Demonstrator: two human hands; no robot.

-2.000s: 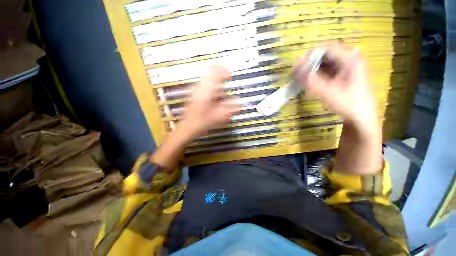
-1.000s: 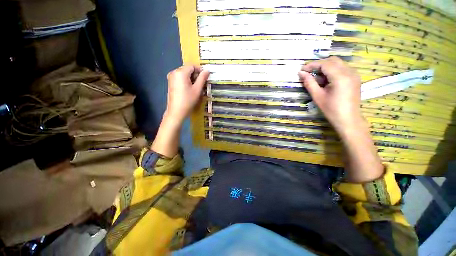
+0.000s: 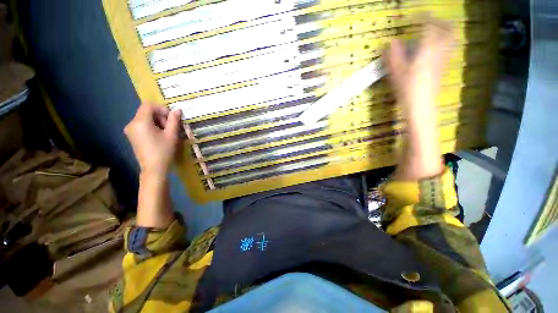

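Observation:
The yellow loading board (image 3: 269,187) lies tilted in front of me. White zippers (image 3: 226,54) fill several upper rows on its left half; the lower rows (image 3: 263,151) are dark and silvery. My left hand (image 3: 154,131) pinches the board's left edge at the left end of the lowest filled row. My right hand (image 3: 419,64), blurred, is over the board's right half at the upper end of a loose white zipper (image 3: 345,92), which slants down left across the board. The blur hides its fingertips.
Brown fabric goods (image 3: 79,214) are piled at the left. A dark grey surface (image 3: 73,55) lies beyond the board's left edge. A grey-blue table (image 3: 520,159) stands at the right. My dark apron (image 3: 293,232) is below the board.
The view has turned and the board sits further left. My right hand has left the lowest filled row and moved up right to the loose zipper. My left hand stays at the row's left end.

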